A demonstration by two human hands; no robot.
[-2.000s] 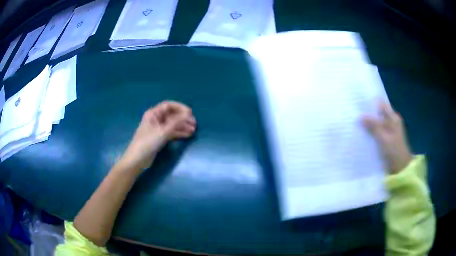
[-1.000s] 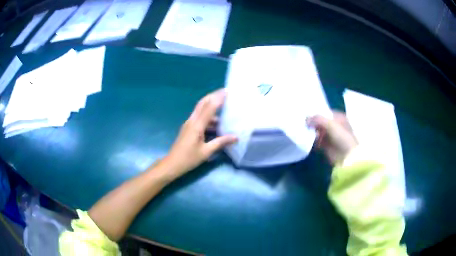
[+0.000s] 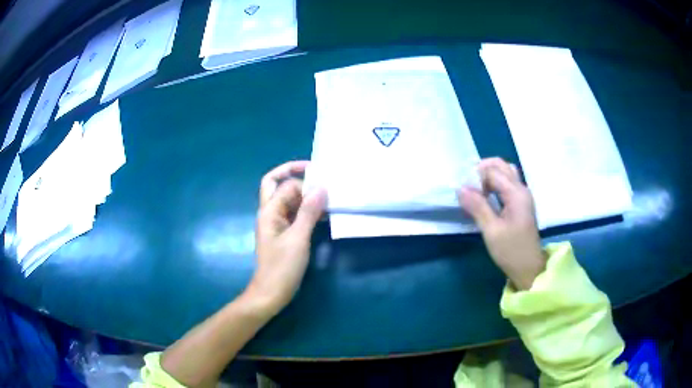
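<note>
A filled bag (image 3: 391,144) with a black triangle mark lies in front of me at the middle of the dark-green bench. White paper shows below its near edge as a plain strip. My left hand (image 3: 288,212) pinches its near left corner with thumb and fingers. My right hand (image 3: 501,204) pinches its near right corner. The bag's near edge runs between both thumbs. Whether the bag is flat on the bench or slightly raised I cannot tell.
A white stack (image 3: 561,136) lies at the right. A fanned pile (image 3: 64,189) lies at the left. Several bagged sets with triangle marks, one of them upper centre (image 3: 254,30), stand in a row along the far left side. Crumpled clear plastic (image 3: 106,367) hangs below the bench edge at lower left.
The bag's near end, folded and gaping a second ago, now lies flatter with a paper strip below it. Both hands still hold its sides, now at the near corners. The right stack shows more fully.
</note>
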